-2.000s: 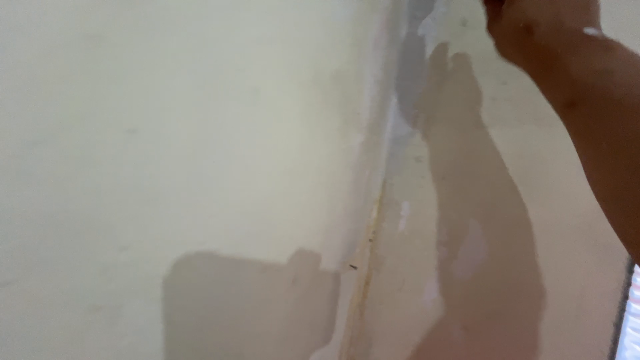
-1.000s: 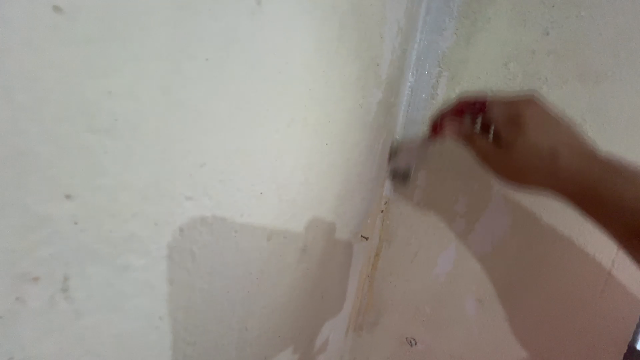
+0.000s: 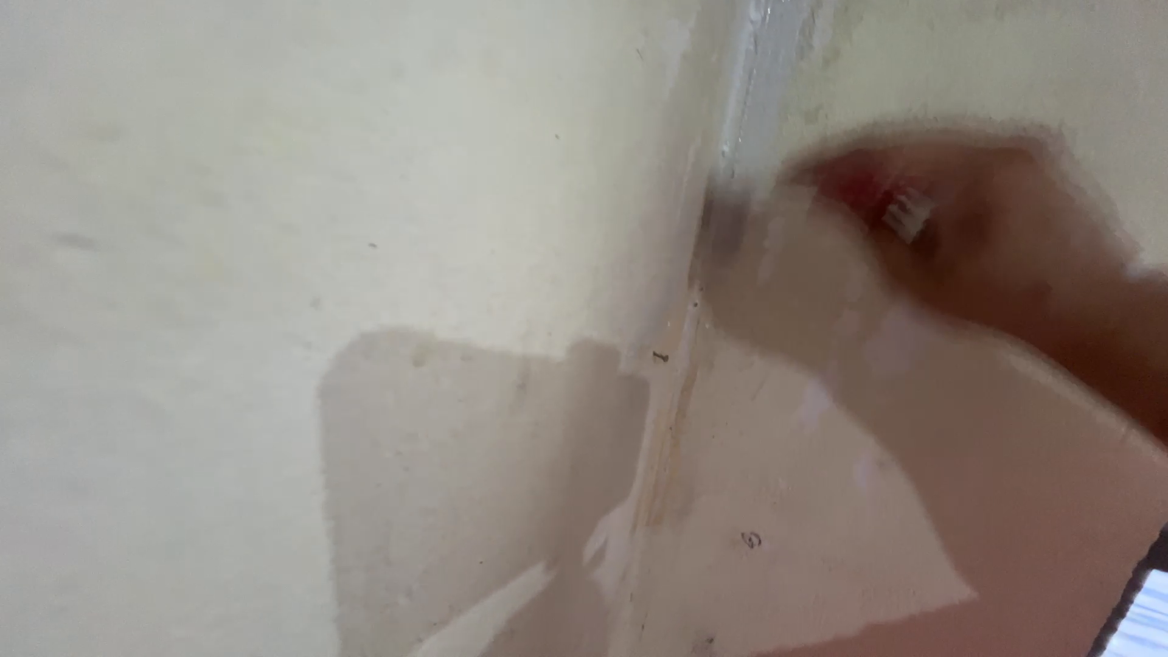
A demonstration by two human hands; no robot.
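My right hand (image 3: 976, 219), blurred by motion, comes in from the right and is closed on the red handle (image 3: 853, 182) of a small tool. The tool's dark, blurred working end (image 3: 727, 219) touches the corner seam where two pale wall surfaces meet; whether it is a brush or a scraper cannot be told. A wet-looking grey-white strip (image 3: 757, 82) runs up the seam above the tool. Below it the seam (image 3: 675, 411) is brownish and stained. My left hand is not in view.
A cream wall surface (image 3: 228, 182) fills the left side, and a second one (image 3: 794, 456) lies to the right of the seam. Shadows fall across both. A dark-edged bright opening or panel (image 3: 1136, 611) shows at the lower right corner.
My right hand has come down along the seam from the top edge of the view. The red handle, not visible two seconds ago, now shows in it.
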